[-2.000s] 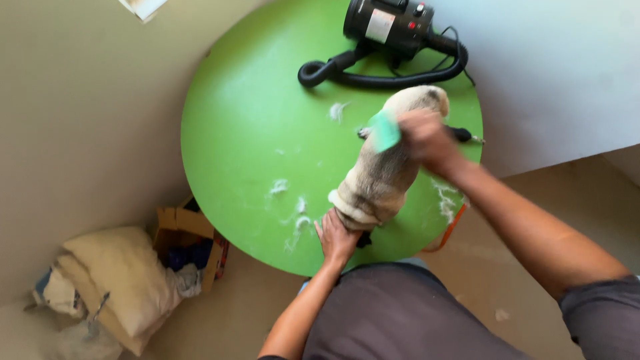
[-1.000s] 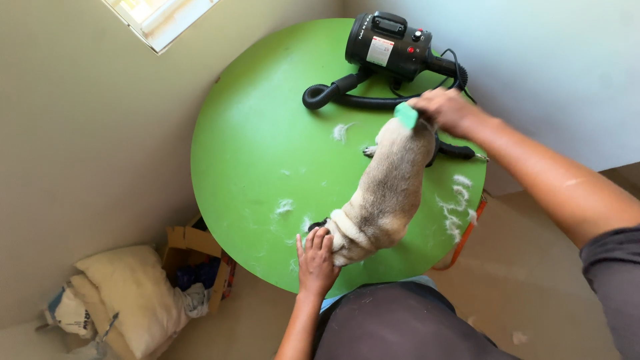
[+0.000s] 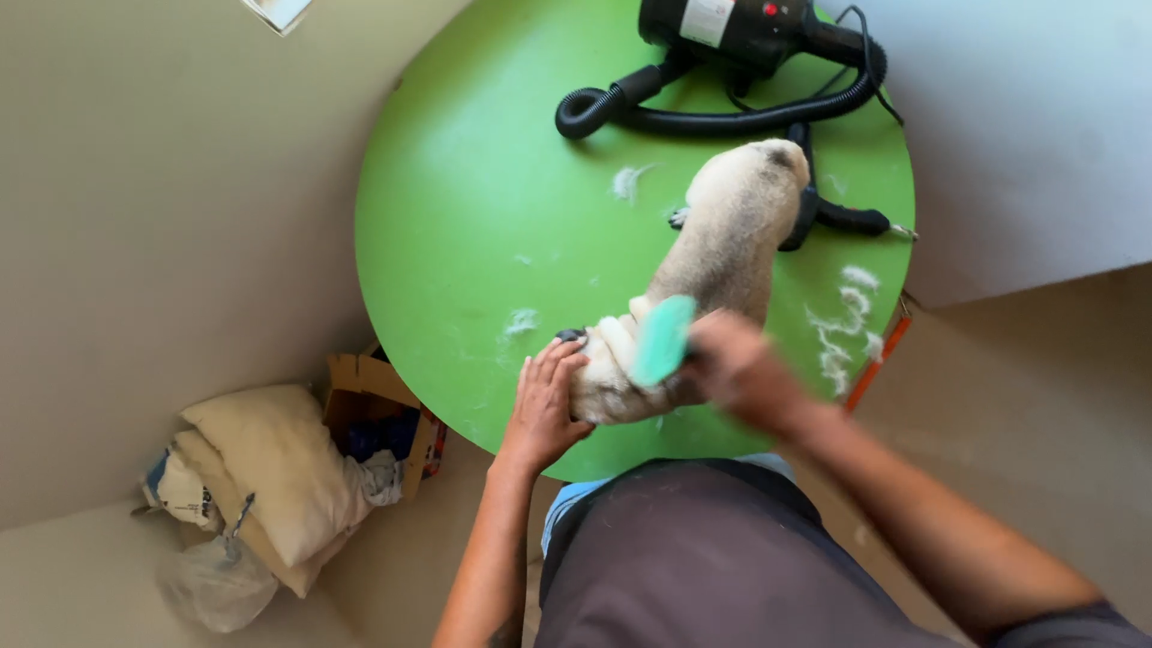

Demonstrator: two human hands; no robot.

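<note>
A pale, wrinkly-skinned dog (image 3: 720,234), pug-like, stands on a round green table (image 3: 450,207), its head toward my body and its rump toward the dryer. My left hand (image 3: 547,405) rests against the side of the dog's head, fingers spread near a dark ear. Gripped in my right hand (image 3: 742,369) is a grooming brush with a mint-green head (image 3: 664,342), blurred, over the folds at the dog's neck and shoulders. The brush's handle is mostly hidden by my fingers. Tufts of shed fur (image 3: 850,310) lie on the table to the right of the dog.
A black pet dryer (image 3: 738,36) with a ribbed hose (image 3: 720,121) lies at the table's far side. A black tool with a handle (image 3: 850,219) is beside the dog's rump. On the floor at left are a cushion (image 3: 270,459), a cardboard box (image 3: 369,378) and a plastic bag (image 3: 220,580).
My right hand with the brush has moved from the dog's rump to its neck and shoulders. My left hand has stayed at the dog's head.
</note>
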